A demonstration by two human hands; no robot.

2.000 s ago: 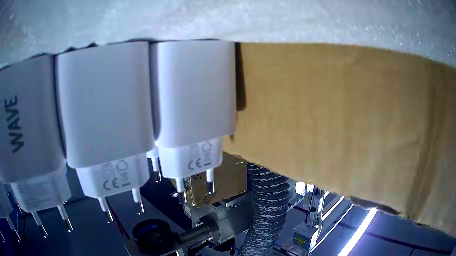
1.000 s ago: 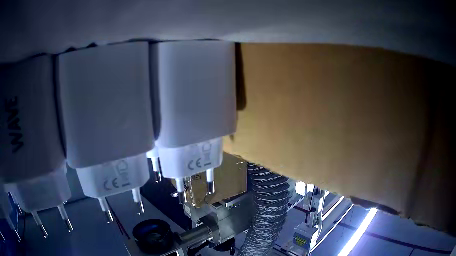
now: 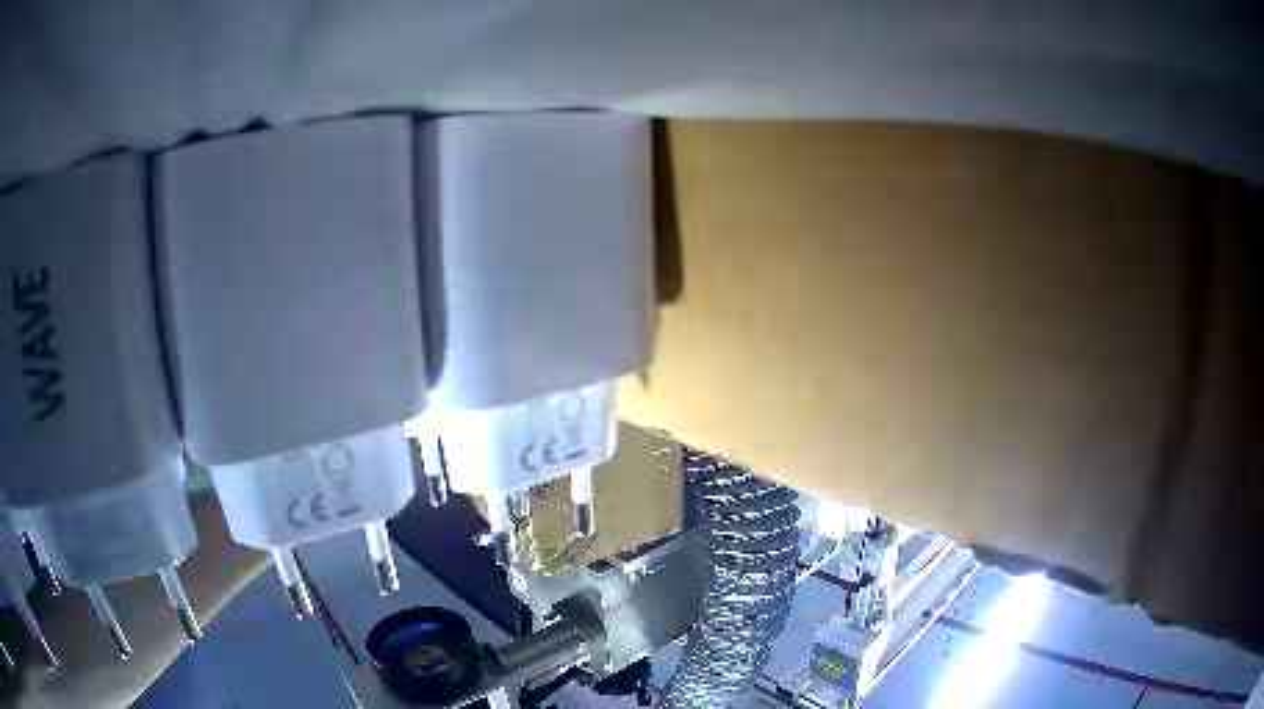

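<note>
Several white chargers hang side by side very close to the camera, pins pointing down in the picture. The rightmost charger (image 3: 543, 256) and the charger beside it (image 3: 288, 298) show grey CE print near their pins. A third charger (image 3: 76, 333) at the left edge shows the word WAVE. They touch a pale, blurred surface (image 3: 624, 56) along the top. Brown cardboard (image 3: 915, 333) fills the right side, beside the rightmost charger. Neither of my hands is in the picture.
A ribbed hose (image 3: 742, 582) runs down at bottom centre. A dark round part (image 3: 423, 654) and a grey metal cylinder (image 3: 555, 658) lie left of it. Brown cardboard (image 3: 624, 506) shows behind the pins. A bright light strip (image 3: 995, 644) is at the lower right.
The picture brightened again after dimming. A brownish surface and blue area now show at the lower left behind the pins. The chargers and cardboard have not visibly moved.
</note>
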